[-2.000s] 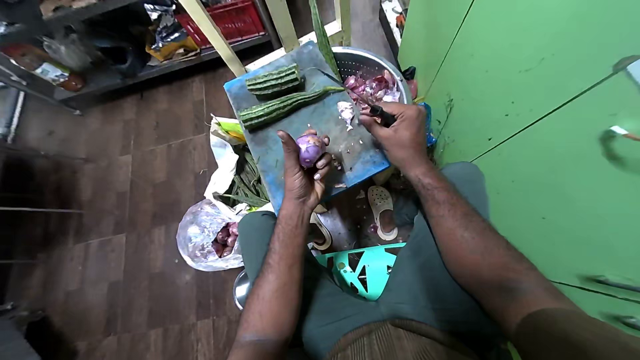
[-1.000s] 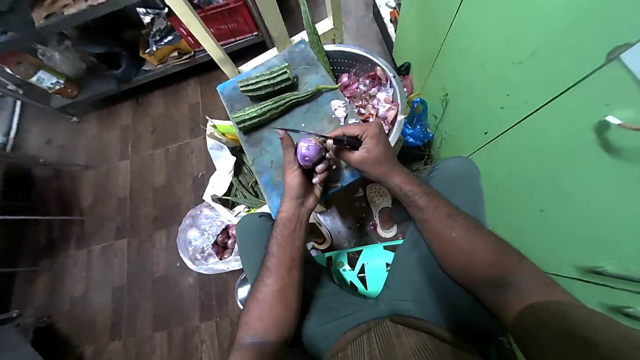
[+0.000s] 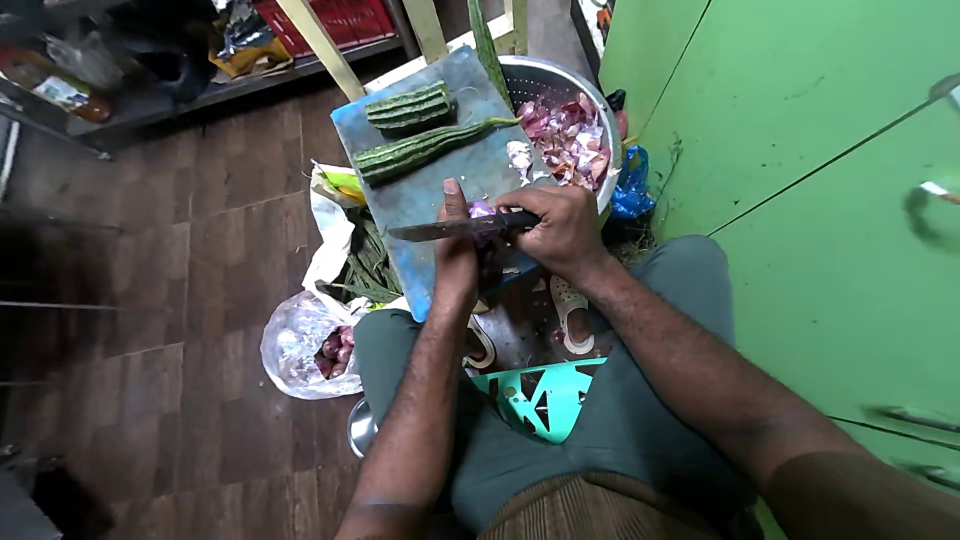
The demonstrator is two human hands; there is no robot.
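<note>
My left hand (image 3: 456, 259) holds a purple onion (image 3: 481, 212) above the near part of a blue cutting board (image 3: 390, 202), its thumb pointing up. In my right hand (image 3: 559, 229) is a knife (image 3: 427, 231) with a dark handle; the blade points left and passes in front of the onion and my left fingers. Much of the onion is hidden by the blade and both hands. Two pieces of ridged green gourd, a short one (image 3: 409, 107) and a longer tapered one (image 3: 420, 148), lie on the board. White peelings (image 3: 519, 157) sit near its right edge.
A perforated metal colander (image 3: 611, 124) with onion skins (image 3: 570, 142) stands right of the board. Left are a bag of long green pods (image 3: 367, 259) and a clear plastic bag (image 3: 289, 349) of onions. A green cabinet (image 3: 825, 225) flanks the right; a turquoise plastic piece (image 3: 551, 397) is between my legs.
My right hand with the knife has come from beside the white peelings to the onion in my left hand. The blade now lies across the front of the onion.
</note>
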